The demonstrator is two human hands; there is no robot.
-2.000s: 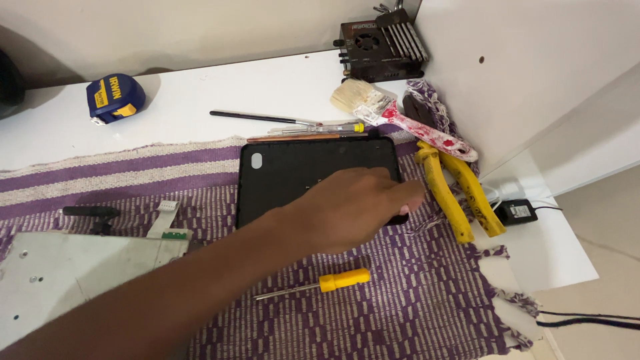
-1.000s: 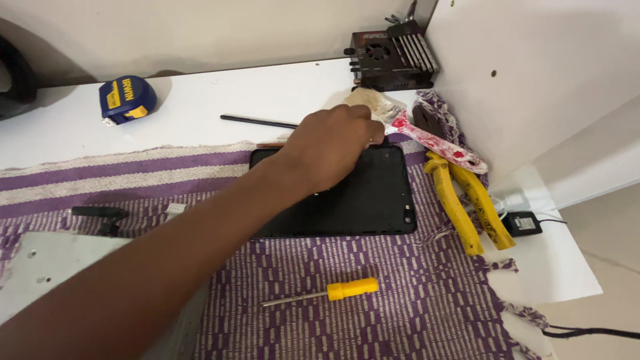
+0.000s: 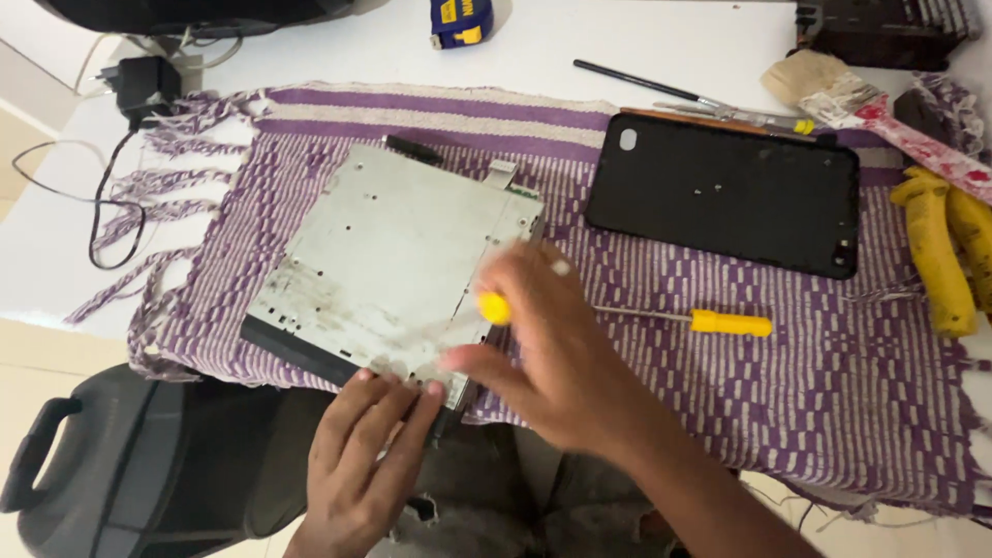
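A flat metal-cased electronic unit [image 3: 395, 248] with a black front edge lies on the purple and white woven cloth [image 3: 697, 403]. My left hand [image 3: 372, 442] rests its fingertips on the casing's near edge. Over its right side is my right hand [image 3: 542, 349], blurred, with a yellow-handled tool [image 3: 494, 308] in its curled fingers; the tool's shaft is hidden. A yellow-handled screwdriver [image 3: 730, 322] lies on the cloth to the right. Beyond it is a black plastic back cover [image 3: 725, 194]. A short ribbon cable [image 3: 501, 173] sticks out at the unit's far corner.
Yellow-handled pliers [image 3: 939, 248] and a paint-stained brush [image 3: 876, 116] lie at the right. An Irwin tape measure [image 3: 462, 23] and a thin black-handled brush or tool [image 3: 635, 80] are at the back. A black power adapter [image 3: 147, 87] with cable sits left, above a black chair [image 3: 178, 465].
The right hand has moved from the tools beyond the black cover to above the metal unit, now with a yellow-handled tool. The left hand has come into view. The view has swung left.
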